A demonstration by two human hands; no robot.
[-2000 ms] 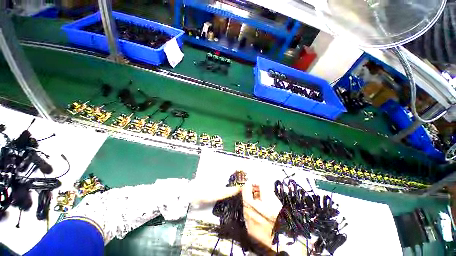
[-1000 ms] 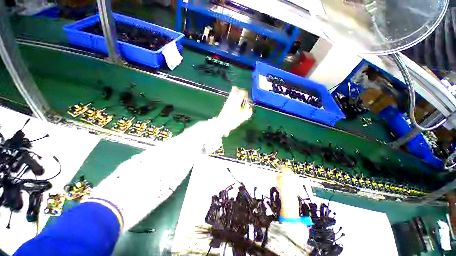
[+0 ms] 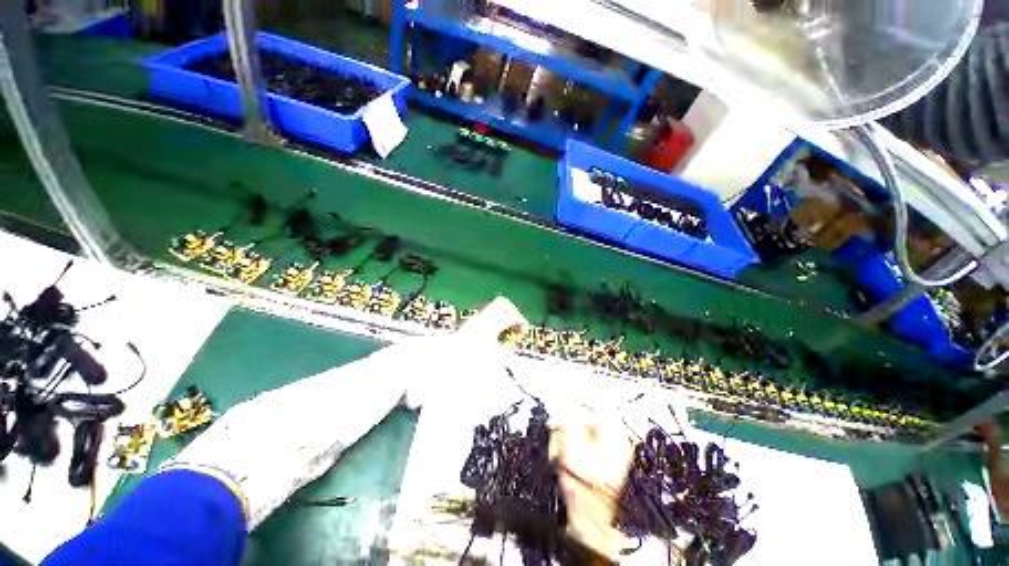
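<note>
A long row of yellow circuit boards [image 3: 708, 376] lies along the belt's near edge, with black cables trailing onto the green belt. My left hand [image 3: 495, 323] is at the row, in a white patterned sleeve; its fingers are overexposed, and whether it holds a board cannot be told. My right hand [image 3: 594, 470] is blurred over the heap of black cables [image 3: 692, 486] on the white sheet [image 3: 813, 486]. Cables lie on both sides of it; its grip cannot be made out. Two loose boards [image 3: 185, 411] lie on the green mat's left side.
Another cable heap [image 3: 44, 381] lies on the left white sheet. Beyond the belt [image 3: 465, 249] stand two blue bins [image 3: 321, 119] with black parts. Metal posts [image 3: 246, 72] rise at left. A clear round disc hangs top right. Part of a hand shows at the right edge.
My left hand has come back from over the belt to the board row. My right hand has shifted left over the cable heap. The boards left of my left hand sit slightly further right.
</note>
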